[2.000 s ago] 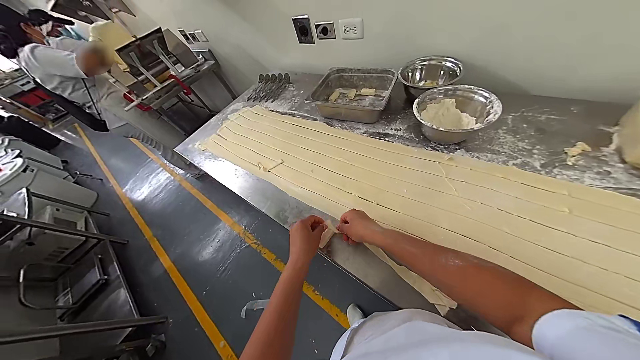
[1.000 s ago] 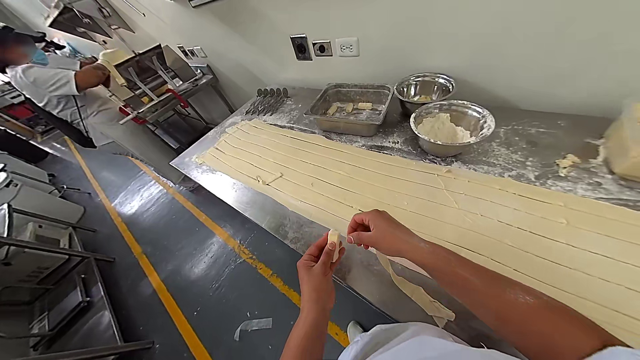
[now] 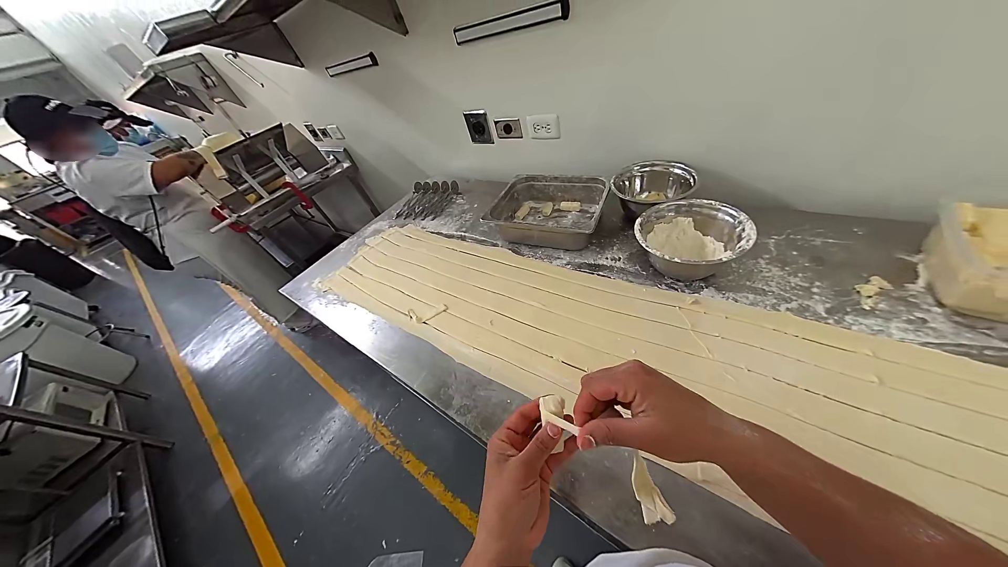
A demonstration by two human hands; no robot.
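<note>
Over the near edge of the steel table, my left hand holds a small rolled piece of dough upright between thumb and fingers. My right hand pinches a thin dough strip that runs across the piece. Below the right hand a loose dough end hangs down; where it joins is hidden. A long dough sheet, cut lengthwise into several strips, covers much of the table. A small dough scrap lies on its left part.
Behind the sheet stand a metal pan with several dough pieces, a steel bowl of flour, another steel bowl, and a wheeled dough cutter. A plastic tub stands at right. A person works at a machine at left.
The strip pinched by my right hand now runs across the dough piece in my left. The person at left has straightened up from a bent posture. The view has tilted up.
</note>
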